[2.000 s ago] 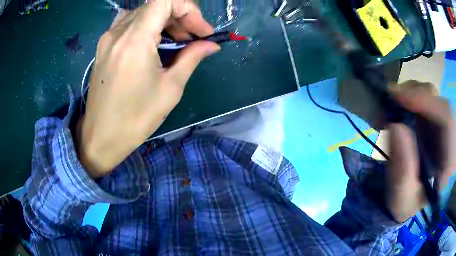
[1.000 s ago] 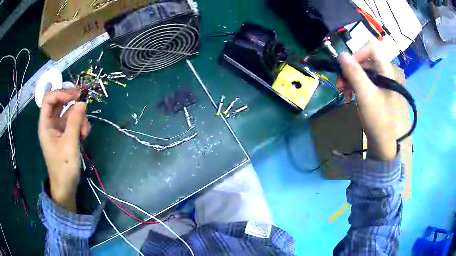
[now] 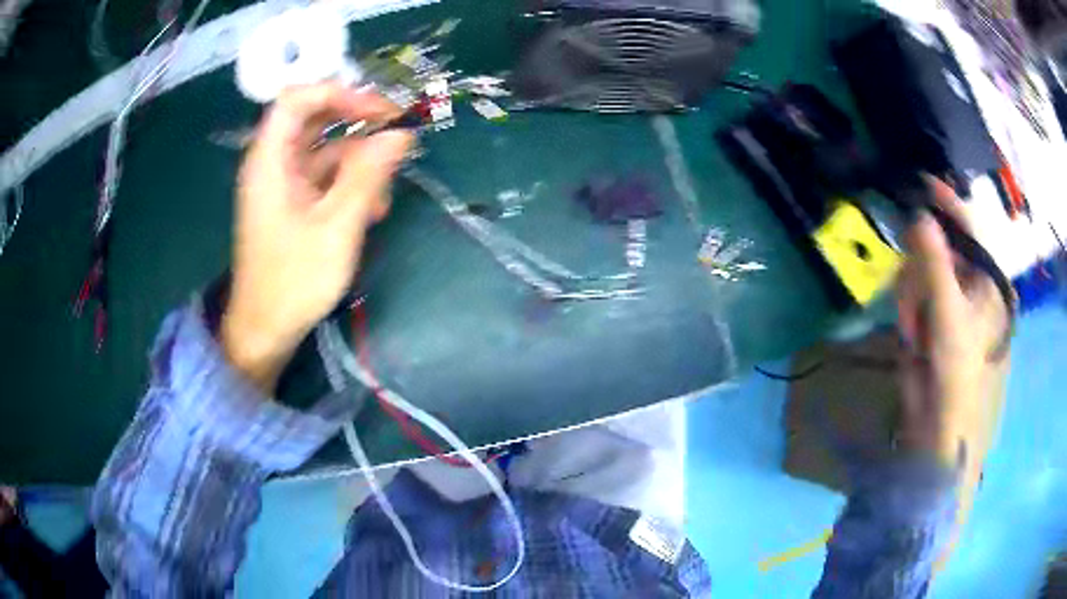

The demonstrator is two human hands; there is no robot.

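My left hand (image 3: 310, 217) is raised over the left of the mat, thumb and forefinger pinched on the leads' dark and red end (image 3: 419, 114). The red lead (image 3: 386, 404) and white leads (image 3: 511, 515) hang below it; the white forms a loop over my lap. My right hand (image 3: 942, 316) is at the right, closed round the black handle of the soldering iron (image 3: 933, 199) beside the stand; blur and fingers hide its tip. The iron cord (image 3: 992, 267) curves over the hand. Small connectors (image 3: 439, 88) are piled behind my left fingertips.
A white spool (image 3: 293, 53) stands by the pile. The fan (image 3: 638, 59) is at the back. The iron stand (image 3: 772, 176) holds a yellow sponge (image 3: 860, 249). A twisted lead (image 3: 503, 248) and more connectors (image 3: 728, 253) lie on the mat. Other harnesses (image 3: 111, 176) lie far left.
The view has shifted. My left hand has gone from the mat's front to the connector pile, leads still pinched. My right hand has brought the iron from the front right to the stand.
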